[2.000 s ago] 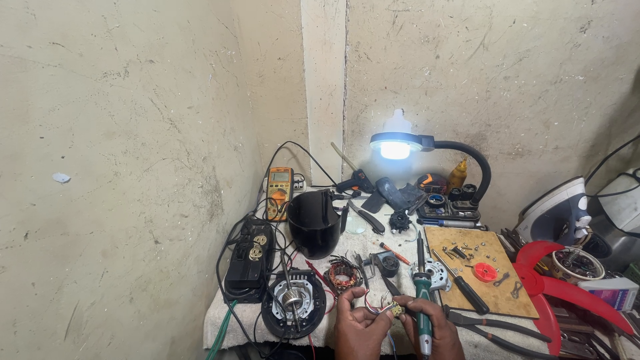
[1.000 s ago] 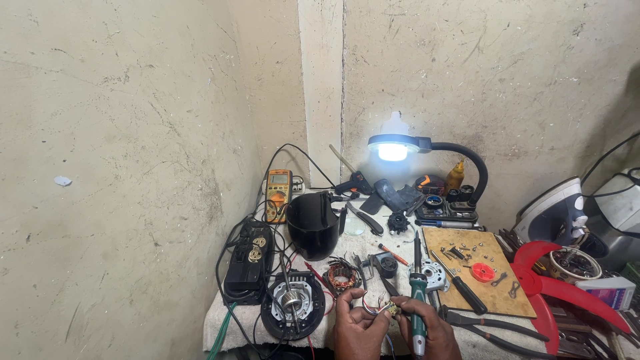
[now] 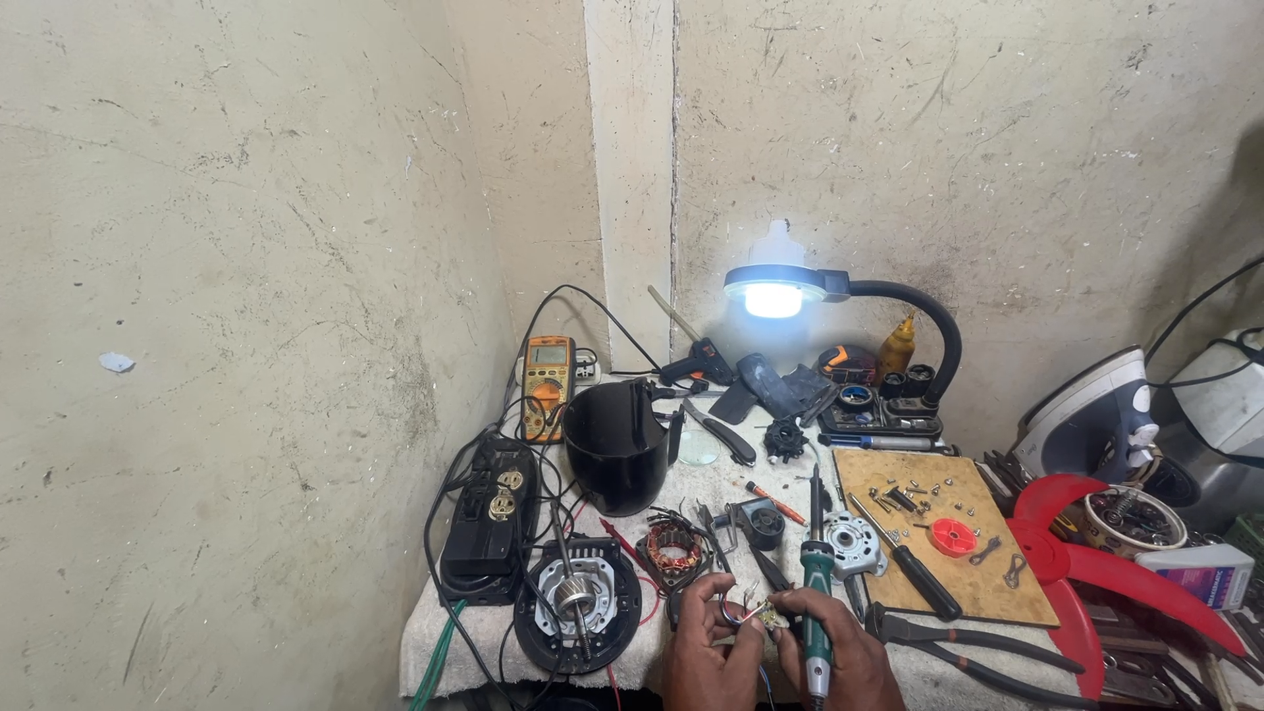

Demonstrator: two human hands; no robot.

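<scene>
My left hand pinches thin wires near the front edge of the towel-covered table. In my right hand is a soldering iron with a green handle, its tip pointing up and away; the same hand's thumb and finger hold a small component with wires on it. Both hands almost meet at this component. Just beyond my left hand lies a motor stator with copper windings. A motor rotor stands in a round black housing at the left. A metal motor cover lies beyond my right hand.
A power strip, an orange multimeter and a black plastic container stand at the left. A lit lamp hangs over tools. At the right are a wooden board with screws, long-handled pliers, red fan blades and a clothes iron.
The soldering iron in my right hand has shifted and tilted slightly. Both hands stay close together at the small component.
</scene>
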